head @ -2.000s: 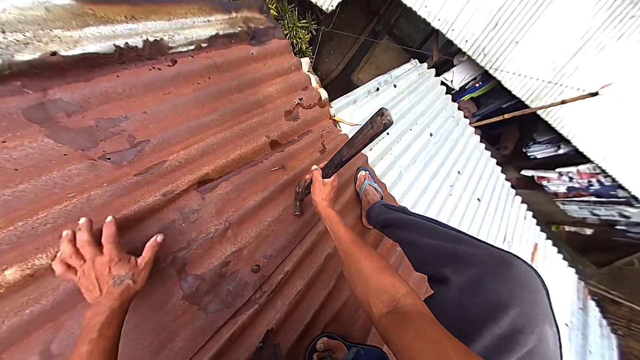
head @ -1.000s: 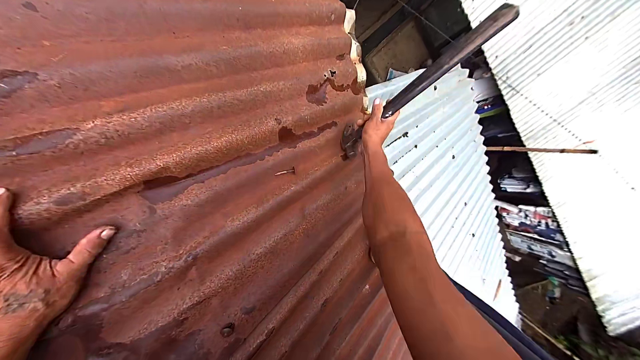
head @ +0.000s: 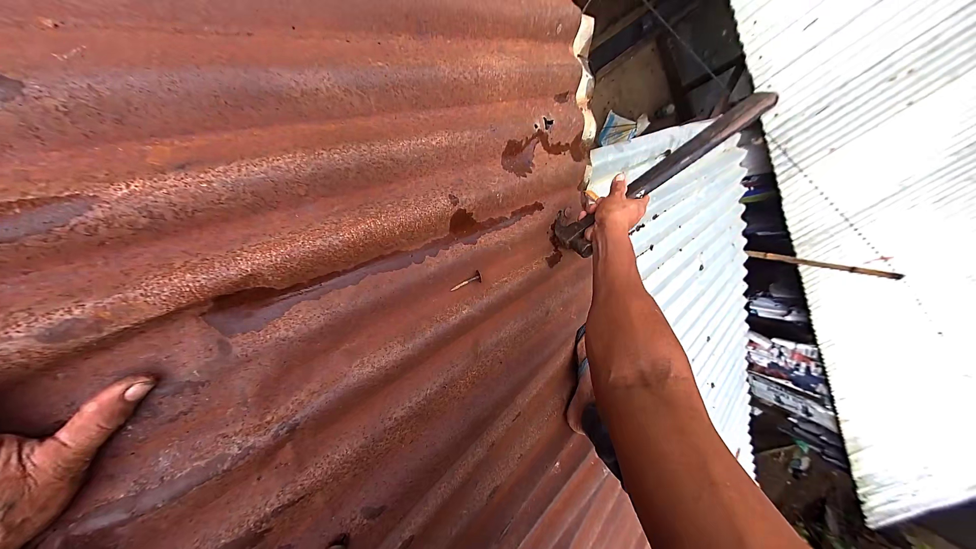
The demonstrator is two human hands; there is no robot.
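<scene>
My right hand [head: 619,212] grips a claw hammer [head: 698,145] low on its dark handle, close to the head, which lies at the right edge of a rusty corrugated metal roof sheet [head: 366,175]. The handle points up and to the right. A loose roofing nail [head: 466,281] lies on the rusty sheet, left of and below the hammer head. My left hand [head: 57,465] is cut off by the left edge of the view; its thumb is spread and rests on the sheet, with nothing seen in it.
A pale corrugated sheet [head: 705,290] lies beyond the rusty sheet's edge. Farther right is a white corrugated roof [head: 900,229], with a thin bamboo pole [head: 827,265] reaching over it. Between them a dark gap drops to clutter below. My sandaled foot [head: 581,389] is beside my right forearm.
The view has moved closer to the sheet. My right hand has moved with the hammer toward the sheet's right edge, where the hammer head now lies.
</scene>
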